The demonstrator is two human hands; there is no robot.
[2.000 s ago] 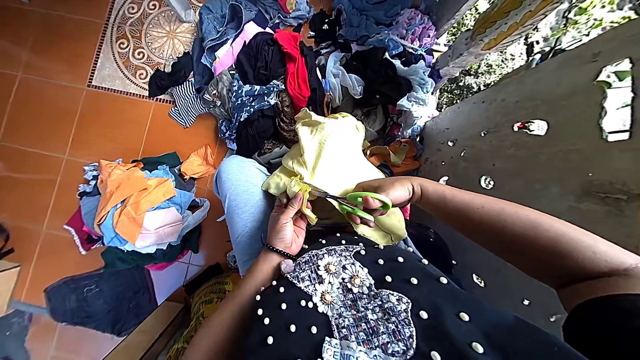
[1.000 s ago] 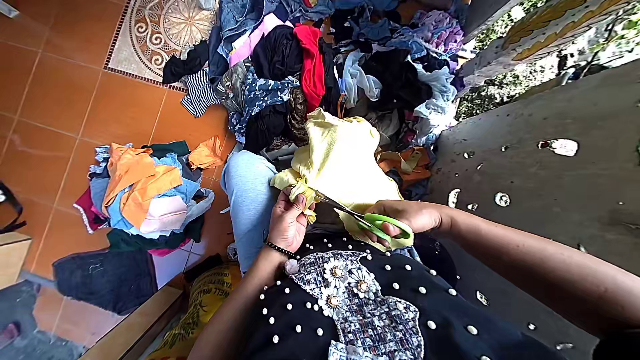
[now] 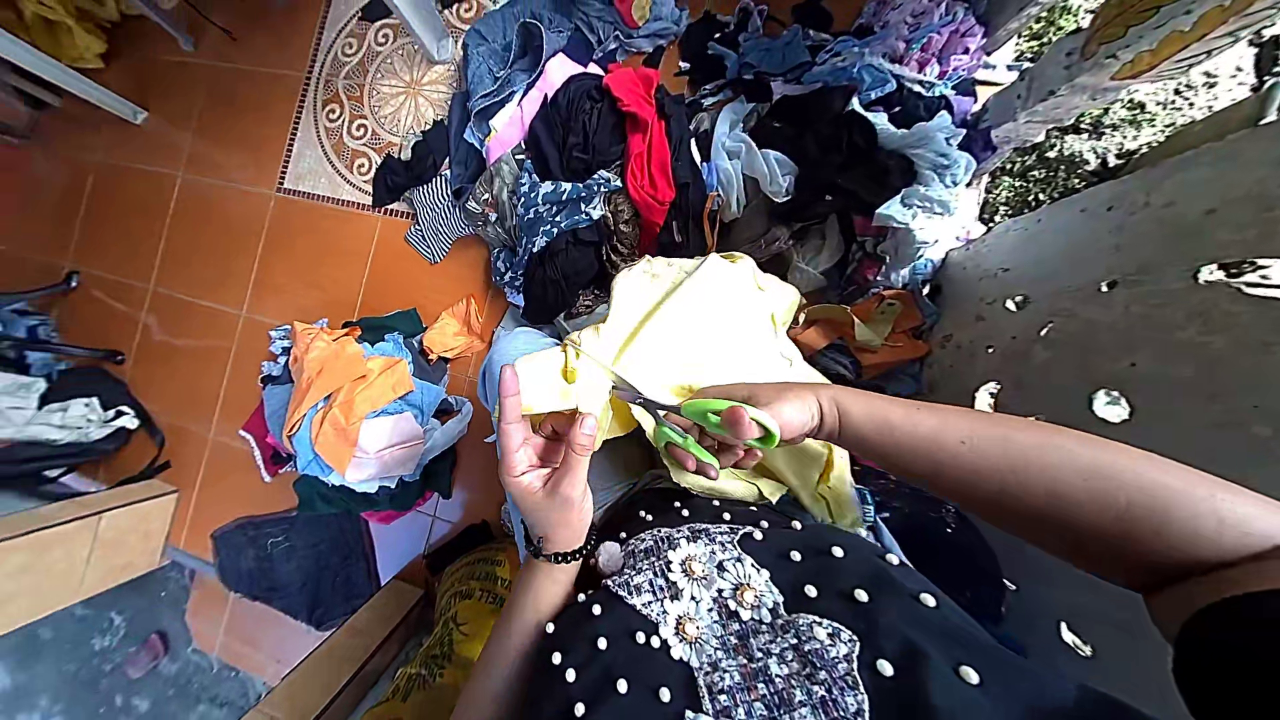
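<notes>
A pale yellow cloth garment (image 3: pixel 690 310) lies across my lap, its lower right part hanging over my thigh. My right hand (image 3: pixel 735 425) holds scissors with green handles (image 3: pixel 715 415), fingers through the loops; the blades point left onto the cloth and look parted. Just left of the blades, my left hand (image 3: pixel 548 455) is at the cloth's left edge, with the index finger raised and the thumb up. The other fingers are curled at the edge, and whether they pinch it is hard to tell. A dark bead bracelet (image 3: pixel 562 552) is on my left wrist.
A big heap of mixed clothes (image 3: pixel 640 150) lies ahead on the tiled floor. At the left is a smaller pile of cut cloths (image 3: pixel 350 400), near a dark folded cloth (image 3: pixel 295 565). A yellow printed sack (image 3: pixel 465 620) is by my left side; a wall (image 3: pixel 1130 300) stands at the right.
My left hand has shifted from gripping bunched yellow cloth to a more opened pose with the index finger raised. The cloth at its left edge now lies flatter. The scissors remain in my right hand.
</notes>
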